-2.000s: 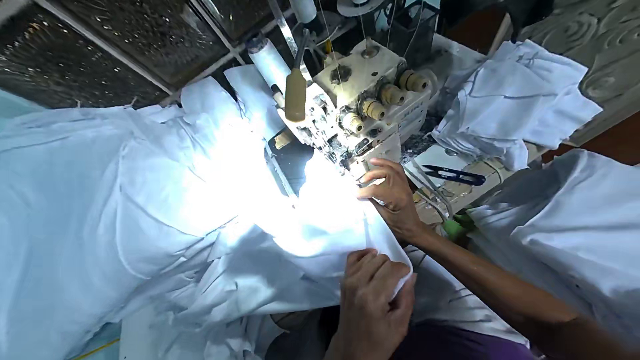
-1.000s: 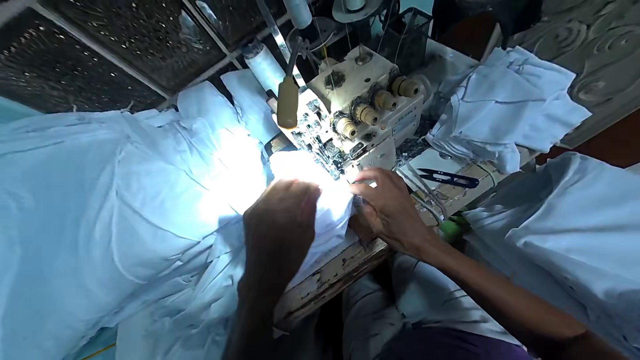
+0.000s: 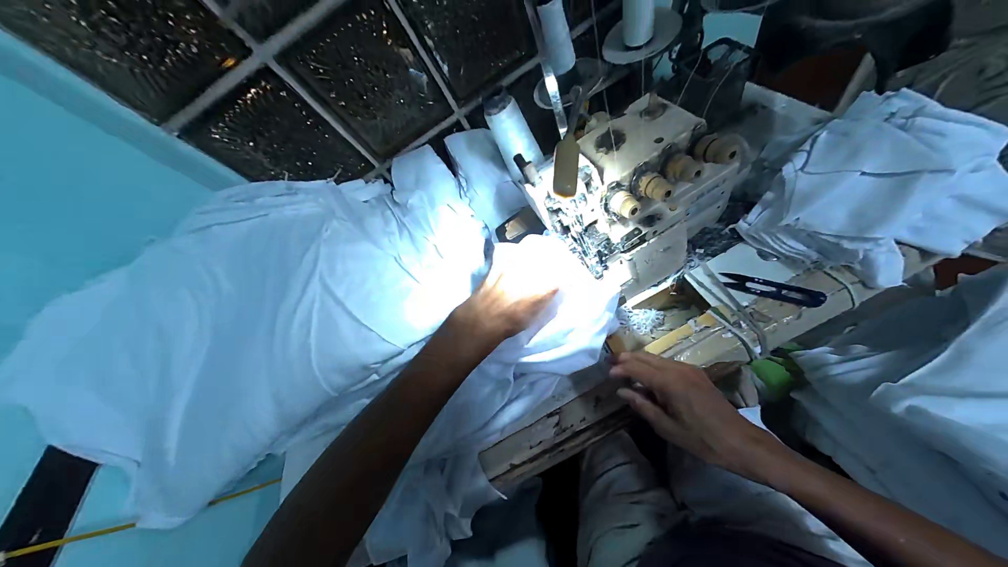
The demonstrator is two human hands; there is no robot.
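An overlock sewing machine [image 3: 654,173] stands at the upper middle, its needle area brightly lit. White fabric [image 3: 563,315] lies bunched in front of and left of the presser foot. My left hand [image 3: 504,303] rests on this fabric, partly washed out by glare; whether its fingers grip the cloth is unclear. Near the table's front edge, right of the fabric, my right hand [image 3: 677,402] hovers with fingers slightly bent and apart, holding nothing visible. Thread snips [image 3: 772,290] lie on the table right of the machine.
A large heap of white fabric [image 3: 236,315] fills the left side. Folded white pieces [image 3: 882,173] are stacked at the right, with more white cloth [image 3: 945,386] below. Thread cones [image 3: 512,126] stand behind the machine. The worn wooden table edge [image 3: 551,429] runs in front.
My right hand has moved from beside the presser foot down toward the table's front edge. My left hand, low in front at first, is now on the fabric left of the needle area.
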